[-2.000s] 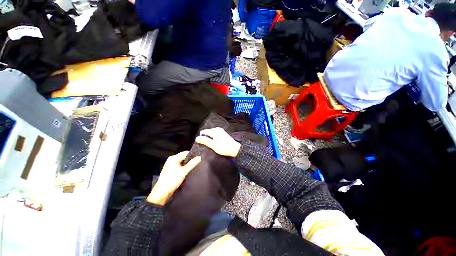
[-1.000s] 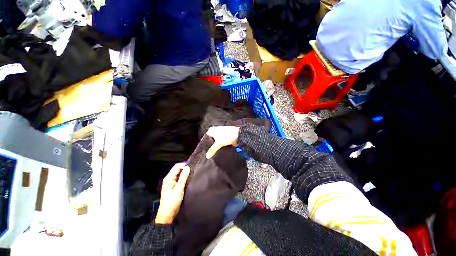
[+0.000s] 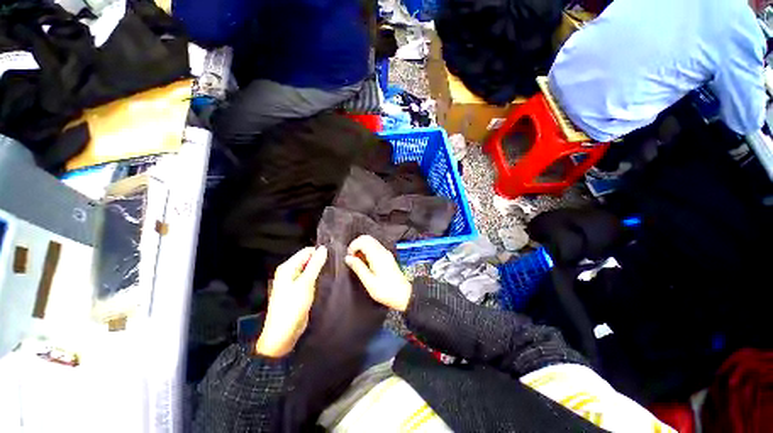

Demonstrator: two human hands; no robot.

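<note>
A dark grey-brown garment piece [image 3: 343,300] lies over my lap, and its upper end is held up between my hands. My left hand [image 3: 292,296] pinches its left edge between thumb and fingers. My right hand [image 3: 378,272] pinches it a little further right, with the fingertips close to the left ones. The lower part of the cloth hangs between my forearms. Just beyond my hands, similar dark pieces [image 3: 415,213] lie in a blue plastic crate [image 3: 462,203].
White machine table [image 3: 169,338] on the left, with a shallow tray [image 3: 123,245] and yellow-tan cardboard [image 3: 131,127]. A person in dark blue sits ahead. Another, in light blue, sits on a red stool [image 3: 534,148] at right. Dark cloth is heaped on the right; grey scraps [image 3: 470,266] lie on the floor.
My right hand has moved down and its fingers now point up at the cloth edge. The crate and the pieces in it show more fully. The view has shifted slightly.
</note>
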